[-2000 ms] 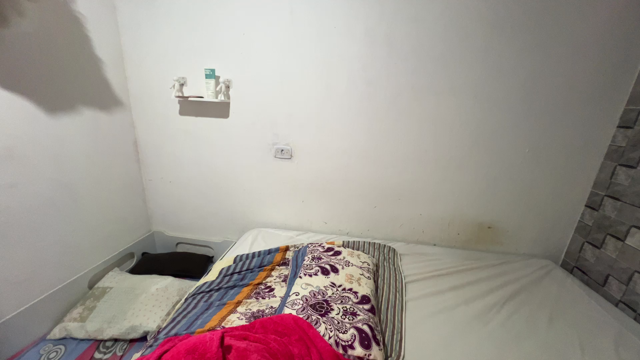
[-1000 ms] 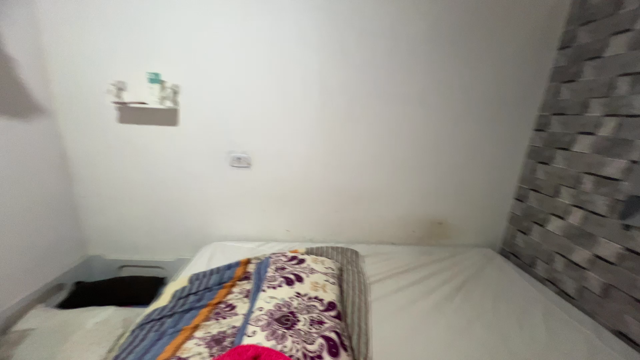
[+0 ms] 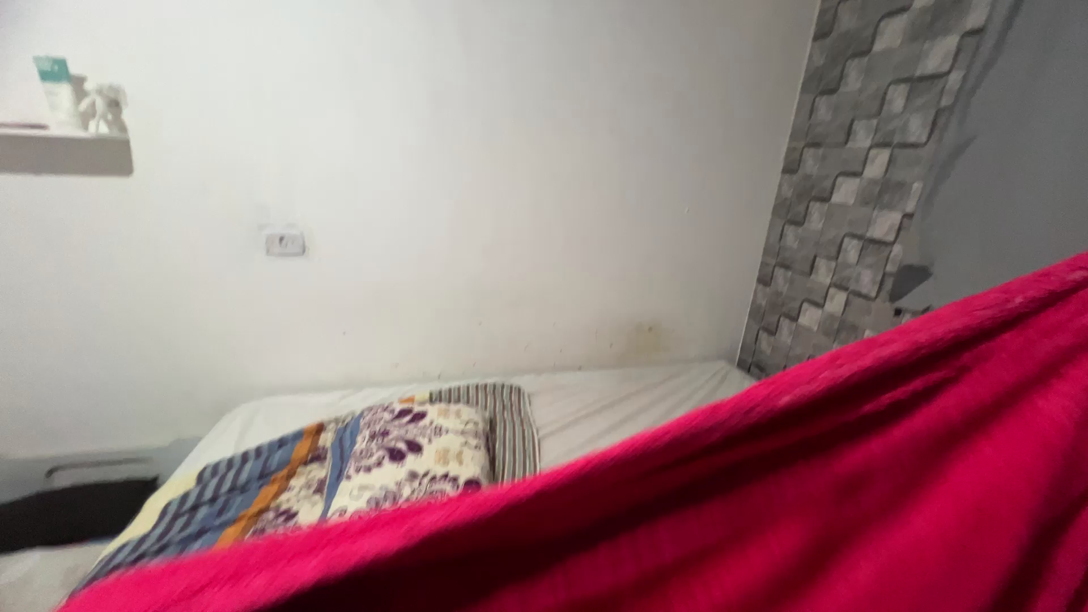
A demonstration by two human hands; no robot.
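Observation:
A bright pink-red fabric, perhaps a blanket, stretches across the lower part of the head view, its upper edge rising from bottom left to the right side. Neither my left hand nor my right hand shows. Behind the fabric, folded bedding with purple paisley print, blue stripes and an orange band rests on a bed with a pale sheet. Grey striped cloth lies along the right side of that bedding. The fabric hides the near part of the bed.
A small wall shelf holds a white and teal tube and a white figurine. An outlet is on the white wall. A dark cushion or cloth lies at lower left. Grey textured tiles cover the right wall.
The pink-red fabric, earlier bunched low at the bottom edge over the patterned bedding, is now raised and spread across the foreground. The view has turned to the right.

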